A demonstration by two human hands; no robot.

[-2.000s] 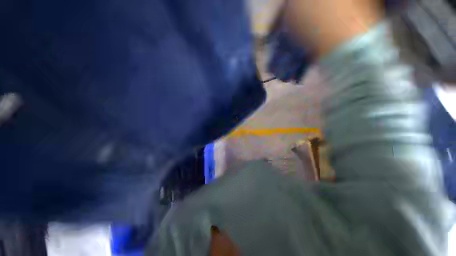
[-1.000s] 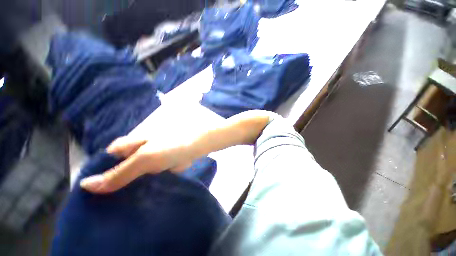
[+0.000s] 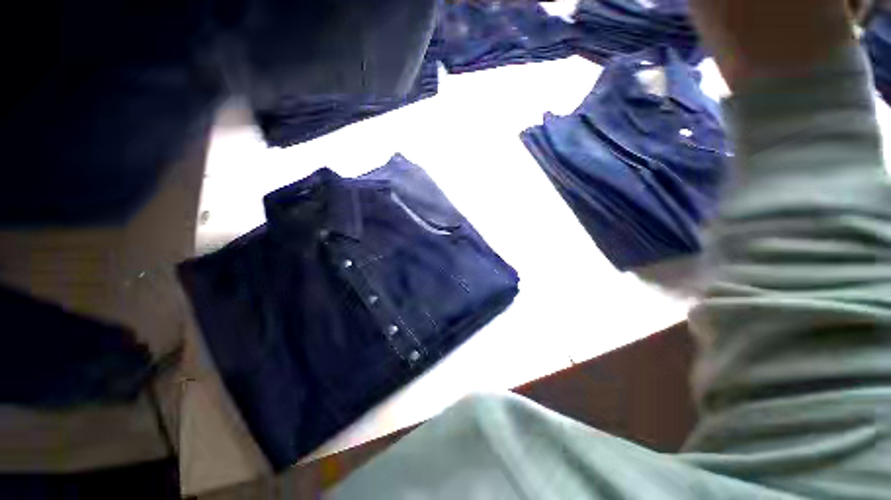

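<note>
A dark blue denim shirt (image 3: 283,312) lies folded on top of a stack on the white table (image 3: 537,337), collar up, with pale round buttons down its front. A second denim stack (image 3: 625,166) lies to its right. A large dark blue garment (image 3: 322,54) hangs close to the camera at the upper left, blurred. My right hand (image 3: 777,29) is at the top right, above a pale green sleeve; its fingers are cut off by the top edge, so its hold is hidden. My left hand is not in view.
More denim stacks (image 3: 508,34) lie along the table's far side. The table's left edge and near edge show. At the lower left are dark cloth (image 3: 68,352) and a thin dark leg or rod (image 3: 161,420). Pale green clothing covers the bottom centre.
The view has swung onto the table and the stacks. The hand that lay on dark cloth at the left one second ago is no longer there; my right arm now rises along the right side.
</note>
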